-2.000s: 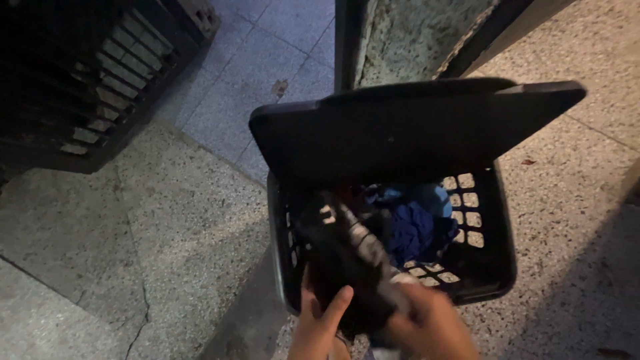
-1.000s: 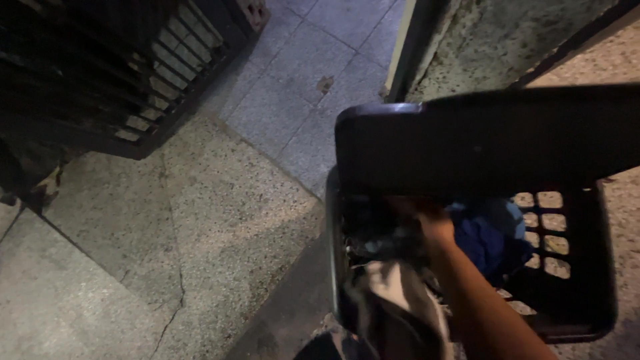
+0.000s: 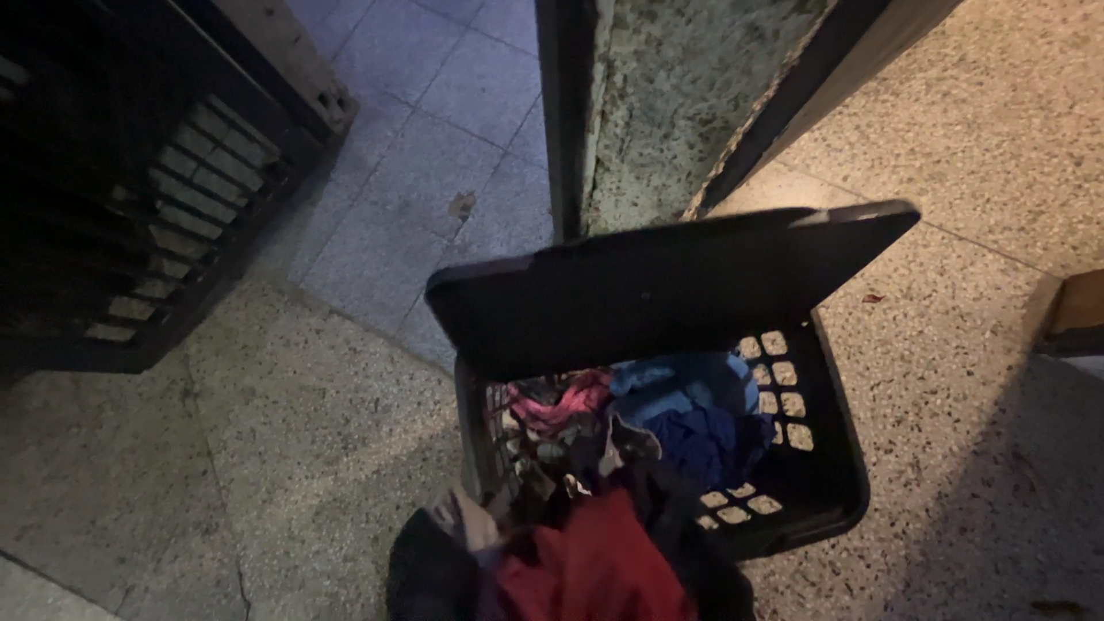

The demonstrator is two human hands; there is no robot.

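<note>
A black plastic laundry basket (image 3: 841, 466) with square holes in its walls stands on the speckled floor, its lid (image 3: 647, 297) raised at the far side. Inside lie a light blue cloth (image 3: 681, 384), a dark blue cloth (image 3: 711, 444) and a pink cloth (image 3: 565, 405), with darker cloths beside them. A red cloth (image 3: 595, 565) and dark cloths (image 3: 431, 565) bunch up at the bottom of the view, over the near left rim. Neither of my hands shows; whether they are under these cloths cannot be seen.
A dark barred metal gate (image 3: 207, 185) stands at the upper left. Beyond the basket is the end of a wall (image 3: 690, 95) with dark edging. A brown object (image 3: 1078, 315) sits at the right edge. Grey-blue tiles (image 3: 423, 155) lie between gate and wall.
Both hands were in view two seconds ago and one arm reached into the basket a second ago; none shows now. Red cloth has appeared at the near rim, and pink cloth shows inside.
</note>
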